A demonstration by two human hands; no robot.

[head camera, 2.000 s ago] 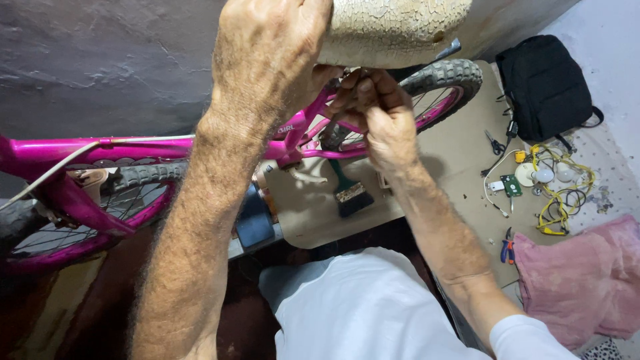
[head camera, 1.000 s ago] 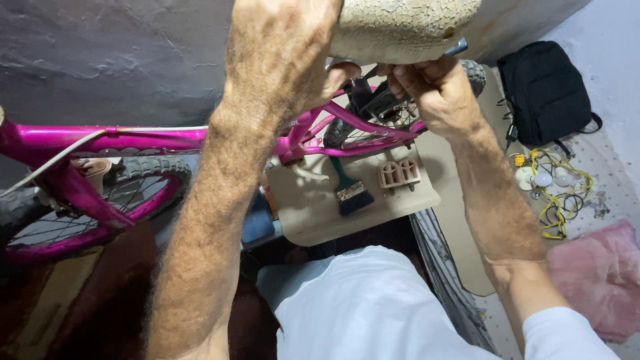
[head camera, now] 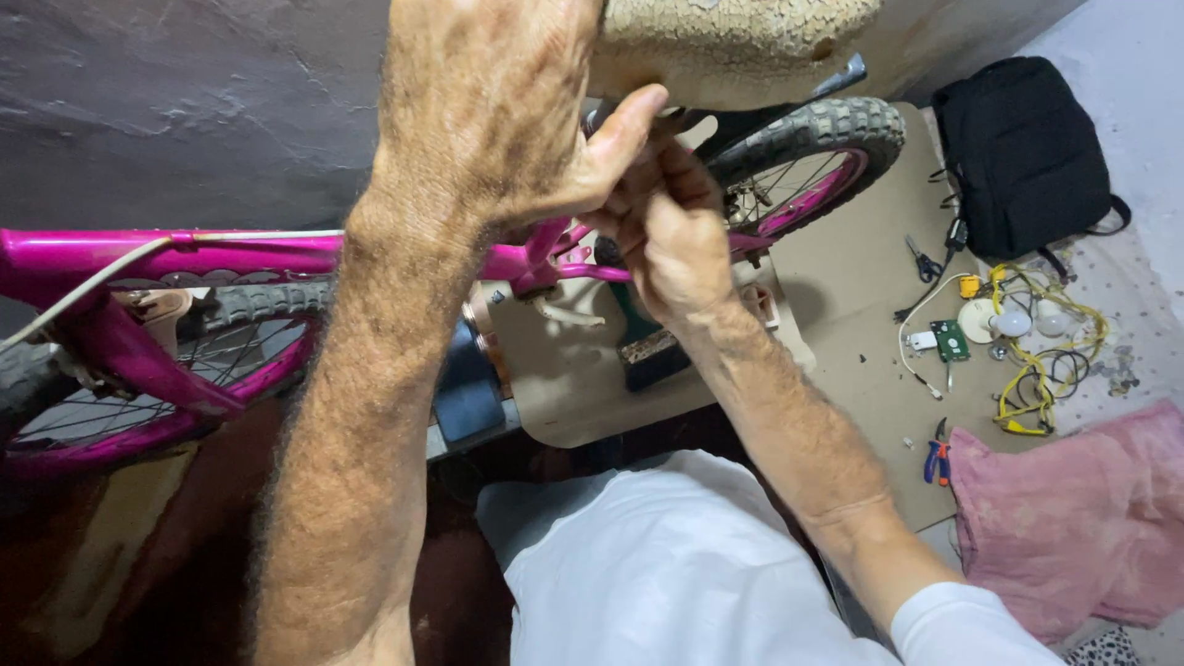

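Observation:
A pink bicycle frame (head camera: 277, 250) runs across the view, with its knobby rear tire (head camera: 832, 129) at the upper right and another wheel (head camera: 268, 370) at the left. My left hand (head camera: 499, 111) is at the near side of the cracked, worn saddle (head camera: 731, 46), thumb extended; its fingertips are out of sight. Just below the saddle, my right hand (head camera: 675, 231) has its fingers curled beside the left thumb. What lies between its fingertips is hidden. A wide paintbrush (head camera: 647, 356) lies beneath the frame, partly behind the right hand.
Blue box-like object (head camera: 467, 384) beside the brush. At the right lie a black backpack (head camera: 1022, 157), scissors (head camera: 923, 261), yellow cable (head camera: 1027, 398), a green circuit board (head camera: 949, 340), pliers (head camera: 938, 455) and a pink cloth (head camera: 1073, 518). A wall rises behind the bicycle.
My right hand has moved down and left from the saddle's right end, toward the left thumb. The left thumb now points out, away from the saddle's underside.

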